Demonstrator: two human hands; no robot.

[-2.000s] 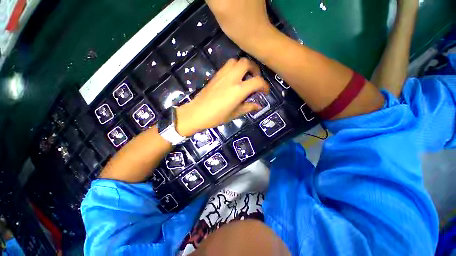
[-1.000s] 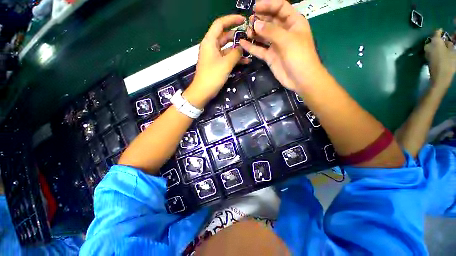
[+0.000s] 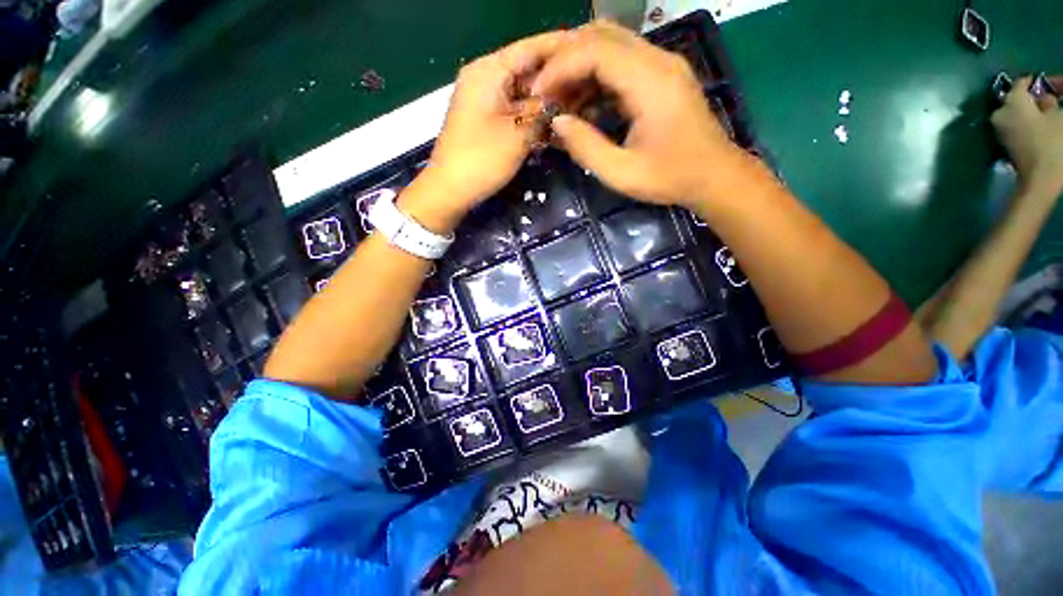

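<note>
My left hand (image 3: pixel 495 128) and my right hand (image 3: pixel 641 111) meet over the far edge of the black blister tray (image 3: pixel 565 265). Their fingertips come together around a small dark piece (image 3: pixel 546 114), mostly hidden by the fingers. The left fingers are curled around it; the right thumb and fingers reach to it. Rimmed black housings, such as one housing (image 3: pixel 537 408), lie in the tray's near and left pockets. Tiny white pieces (image 3: pixel 533 198) lie in a pocket just below my hands.
A second black parts tray (image 3: pixel 239 274) is at the left. White specks (image 3: pixel 842 116) and a rimmed housing (image 3: pixel 974 29) lie on the green bench (image 3: pixel 804 70). A neighbour's hand (image 3: pixel 1029 130) holds a small piece at the right edge. A white edge strip (image 3: pixel 361 149) runs behind the tray.
My hands left the tray's middle for its far edge and came together. Since one second ago the right hand has closed in over the left, covering the rimmed housing that showed between the fingers.
</note>
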